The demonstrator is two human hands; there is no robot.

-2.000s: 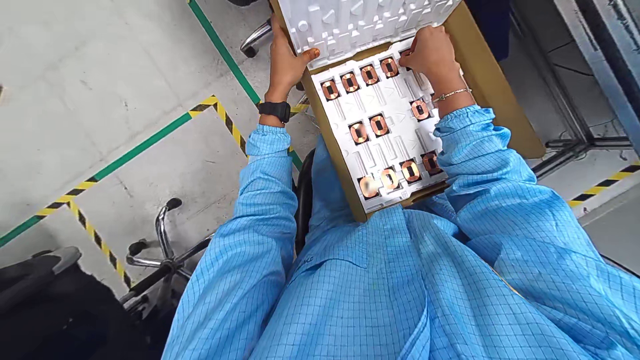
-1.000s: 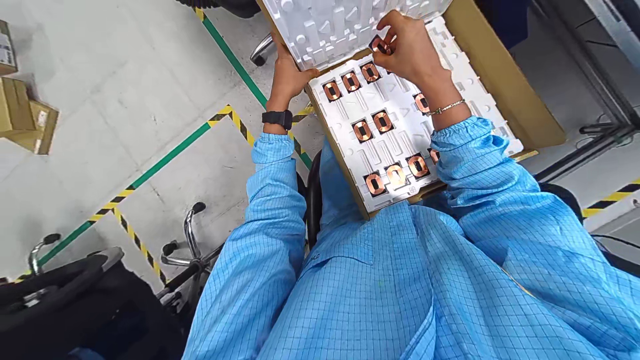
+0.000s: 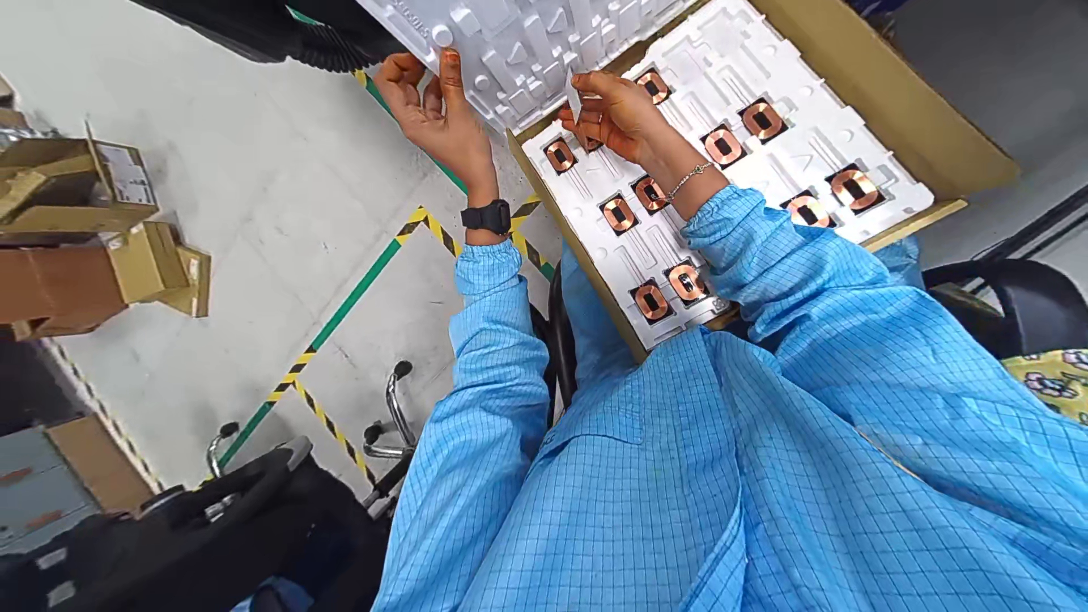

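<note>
An open cardboard box [image 3: 901,93] rests on my lap with a white molded plastic tray [image 3: 816,85] in it. Several copper coils on dark square backings sit in the tray, among them one coil [image 3: 559,155] at the left corner and another [image 3: 855,189] at the right. My left hand [image 3: 438,106] has its thumb on the edge of a second white molded tray [image 3: 544,51], tilted up at the box's far side. My right hand [image 3: 608,115] pinches a thin whitish piece [image 3: 575,95] above the tray's left part, partly covering a coil.
Cardboard boxes [image 3: 64,246] lie on the floor at the left. A black chair [image 3: 280,518] with metal legs stands at lower left. Green and black-yellow tape [image 3: 357,293] marks the floor. Another dark chair part [image 3: 1020,297] is at the right.
My right hand has moved from a coil at the tray's far edge to the left part, and now holds a thin whitish piece. The view has shifted.
</note>
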